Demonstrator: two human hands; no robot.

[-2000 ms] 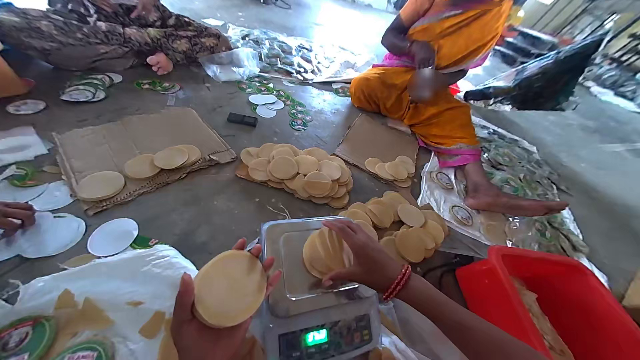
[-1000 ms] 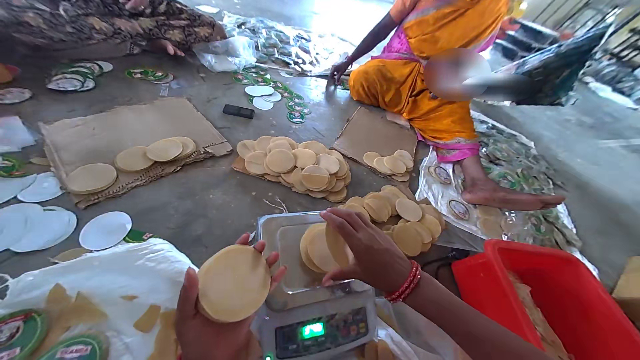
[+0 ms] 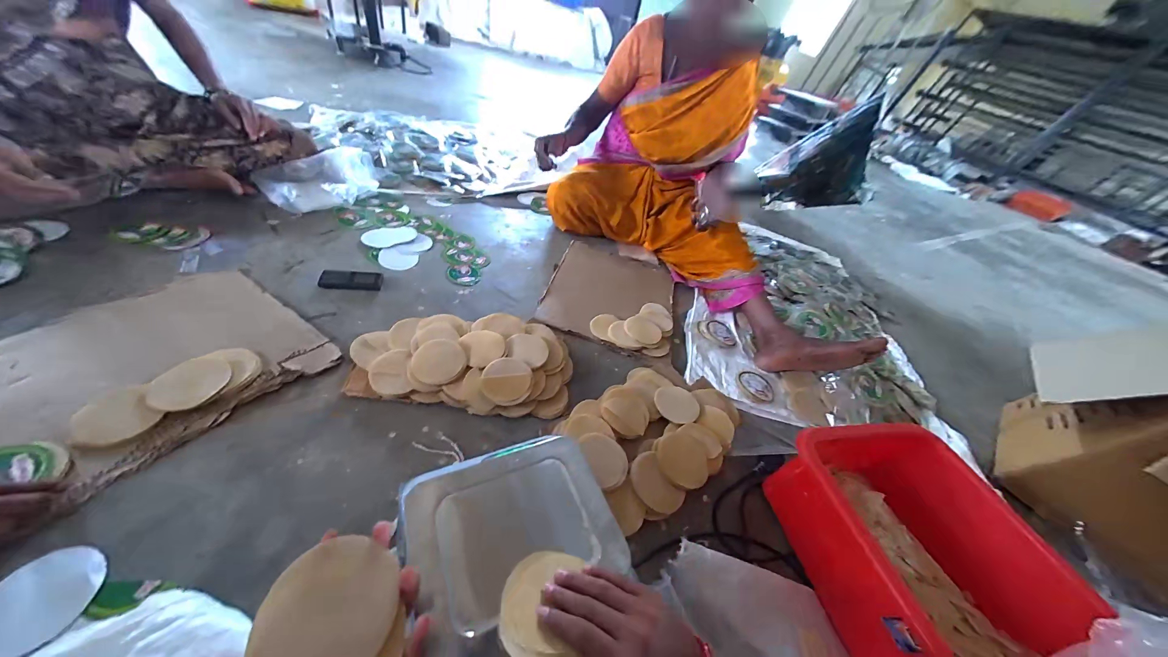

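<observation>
My left hand [image 3: 411,584] holds a stack of thin round tan discs [image 3: 327,598] at the bottom of the view, fingers around its right edge. Just right of it, my right hand [image 3: 616,613] lies on another small stack of tan discs [image 3: 527,602], over the near edge of the weighing scale's metal pan [image 3: 511,520]. The scale's display is out of view. Beyond the pan, a large heap of discs [image 3: 465,360] rests on cardboard, and a second heap [image 3: 662,438] lies to its right.
A red plastic tub [image 3: 940,538] with tan pieces stands at right, beside a cardboard box [image 3: 1086,465]. Cardboard sheets [image 3: 164,319] bear more discs. A person in an orange garment [image 3: 657,182] sits ahead; another person [image 3: 119,109] sits at left. A black phone-like object [image 3: 350,280] lies on the floor.
My right hand has moved toward the near edge of the pan, with the small stack now under it. The seated person's hand ahead has lifted from the floor. The view has tilted up.
</observation>
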